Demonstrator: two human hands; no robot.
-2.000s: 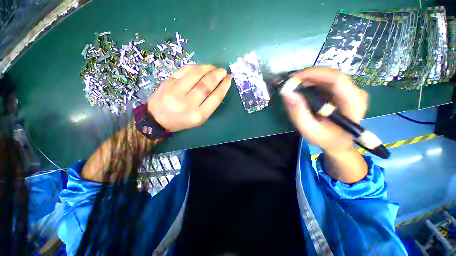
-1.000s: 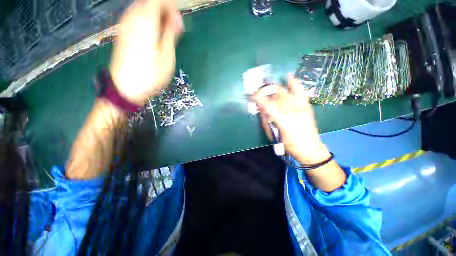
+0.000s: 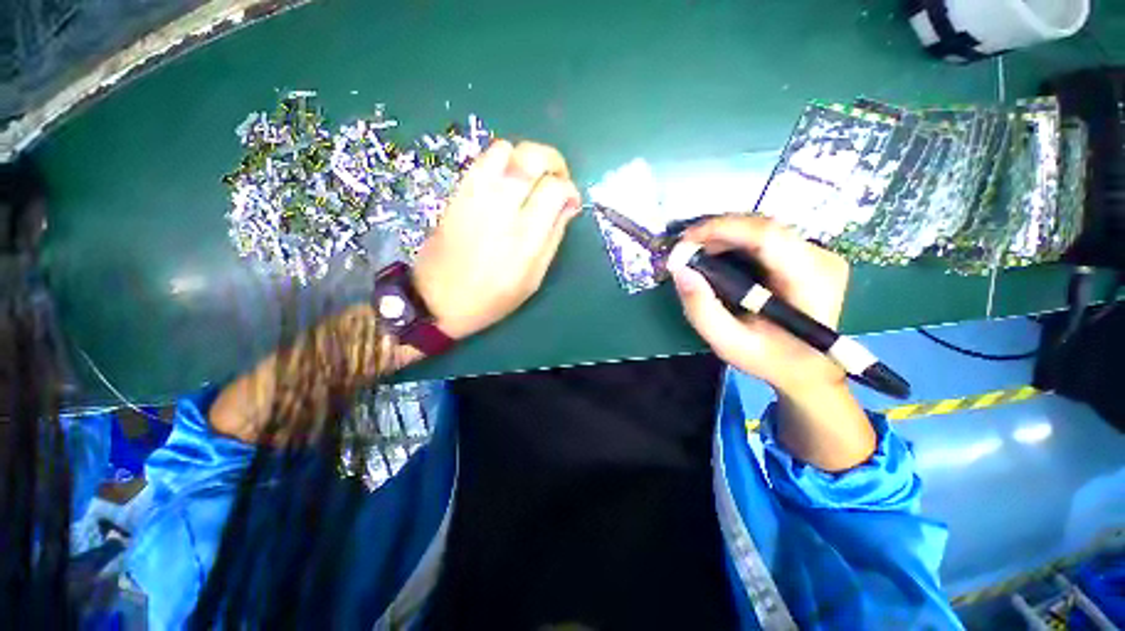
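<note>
A small shiny silver-white and purplish circuit board [image 3: 634,264] lies on the green bench top between my hands. My right hand [image 3: 767,296] grips a thick black pen-like soldering iron [image 3: 802,323] with white bands; its thin tip points left over the board's upper left part. My left hand [image 3: 500,240] is left of the board, with thumb and fingertips pinched together near the iron's tip. Whether it holds something fine there is too small to tell. A loose heap of small silver, white and green parts [image 3: 327,185] lies left of my left hand.
An overlapping row of larger circuit boards [image 3: 925,185] lies at the right. A white cylinder with black bands [image 3: 999,25] stands at the far right edge. Black equipment [image 3: 1098,166] is right of the boards. A gridded silvery tray [image 3: 392,431] shows below the bench edge.
My left hand has come down from the far left edge to beside the board. My right hand now holds the iron upright in a pen grip with its tip at the board. The view has shifted.
</note>
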